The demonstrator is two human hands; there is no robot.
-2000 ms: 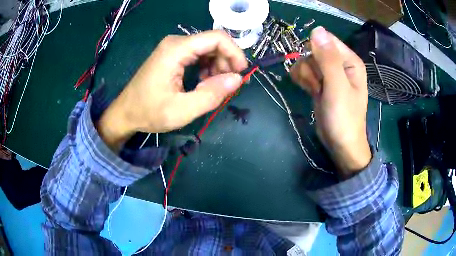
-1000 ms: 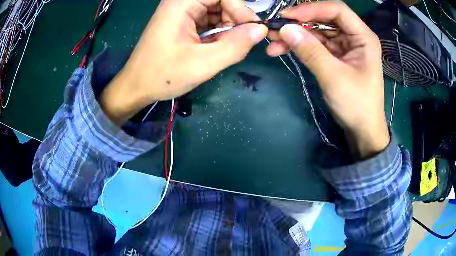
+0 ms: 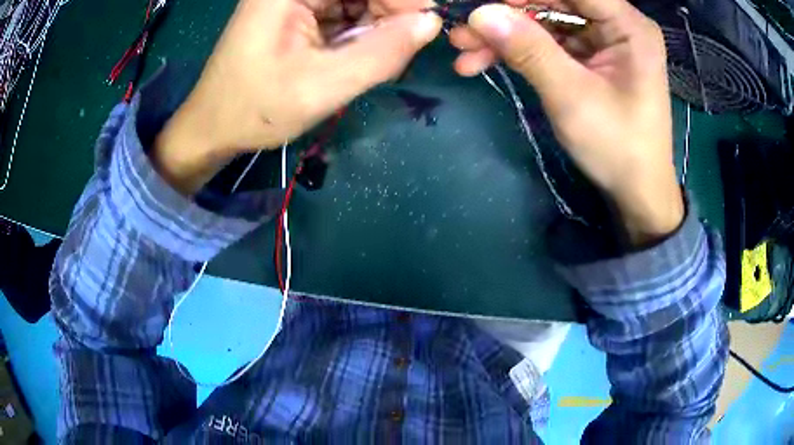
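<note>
My left hand (image 3: 287,78) and my right hand (image 3: 583,104) meet fingertip to fingertip at the top edge of the view. Between them is a short black sleeve (image 3: 456,12). My left thumb and finger pinch its left end, where the leads enter. My right thumb and fingers pinch its right end. A silvery metal-ended part (image 3: 561,16) with a bit of red sticks out past my right fingers. A red lead (image 3: 280,235) with a small black plug (image 3: 312,170) and a white lead (image 3: 285,261) hang below my left hand over the bench edge.
A round-grilled black fan (image 3: 718,65) stands at upper right, with a yellow sponge (image 3: 755,275) on a black stand below it. A twisted lead (image 3: 535,143) lies beside my right hand. Red, black and white wire bundles (image 3: 26,52) lie at far left. The green mat (image 3: 435,235) carries specks.
My hands have come together on the black sleeve and now sit higher in view. The view has tilted down, so the white spool and the metal parts pile are out of the picture.
</note>
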